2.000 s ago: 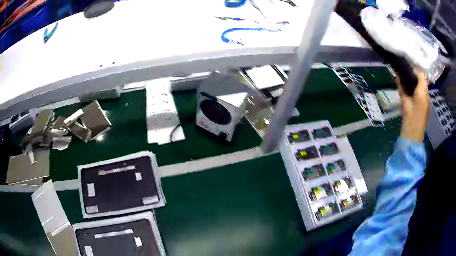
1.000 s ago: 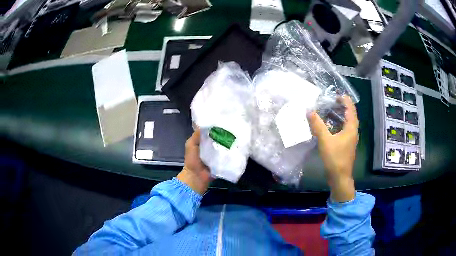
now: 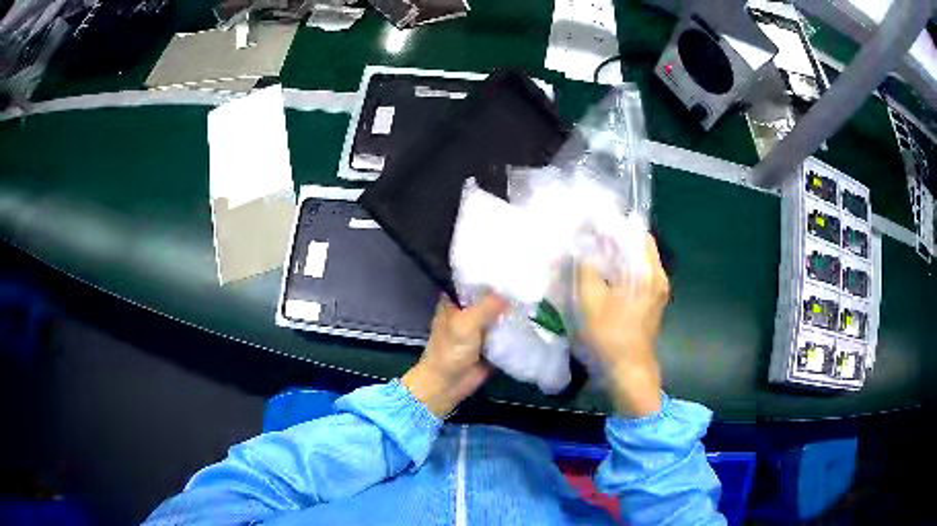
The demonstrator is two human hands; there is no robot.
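My left hand grips the lower left side of a white crumpled bundle with a green patch near its lower part. My right hand is closed on the right side of the same bundle, blurred. A clear plastic bag stands up behind the bundle; whether a hand holds it I cannot tell. A black tray lies tilted under and behind the bundle, overlapping two tablet-like panels in white frames, the near one and the far one.
A blister tray of circuit boards is at the right, beside a grey post. A white fan unit stands at the back. A folded white sheet is at the left. Blue crates are below the bench edge.
The clear bag and the white bundle are now gathered together; before, they were spread side by side. My right hand has moved left, closer to my left hand.
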